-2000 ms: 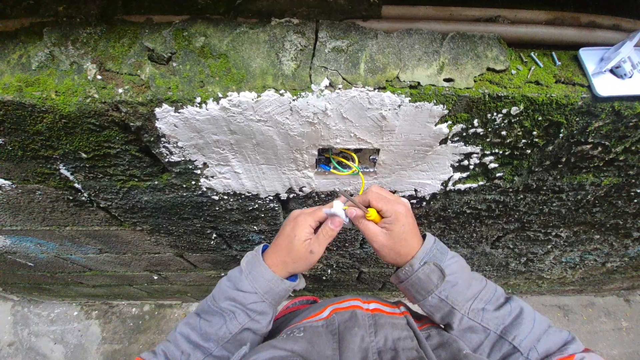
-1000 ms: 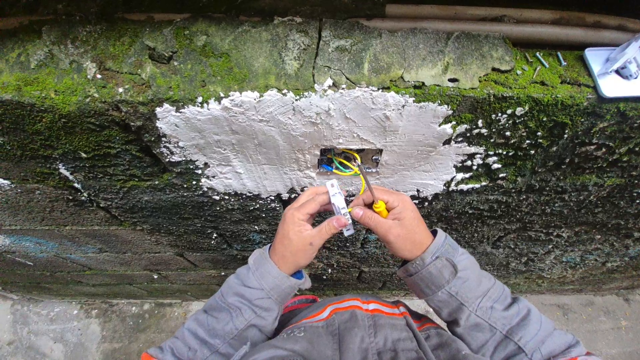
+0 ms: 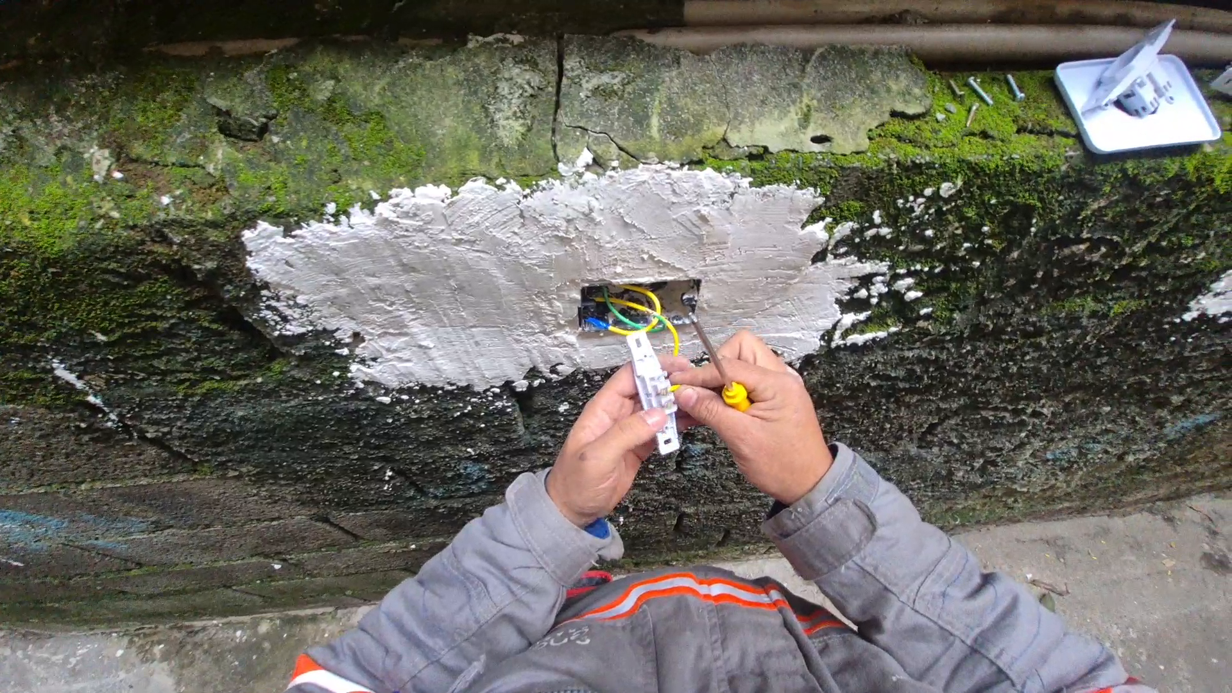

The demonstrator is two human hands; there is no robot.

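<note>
My left hand [image 3: 602, 448] holds a white plastic electrical mounting strip [image 3: 653, 390] upright, just below a recessed wall box [image 3: 685, 298]. Yellow, green and blue wires [image 3: 640, 306] curl in the box, and a yellow one runs down behind my fingers. My right hand [image 3: 760, 414] grips a screwdriver [image 3: 714, 358] with a yellow handle, its shaft pointing up toward the box's right side. The thumb and index finger of that hand also pinch at a short yellow wire end beside the strip. Whether this end sits inside the strip's terminal cannot be told.
Rough white plaster [image 3: 462, 279] surrounds the box on a mossy wall [image 3: 144, 318]. On the ledge at upper right lie several screws [image 3: 980, 91] and a white cover plate [image 3: 1179, 120] with a small white part on it. Pipes [image 3: 866, 40] run along the top.
The white strip, held end-on near the screwdriver tip two seconds ago, has been turned so its long face shows. The screwdriver has swung to point up toward the box.
</note>
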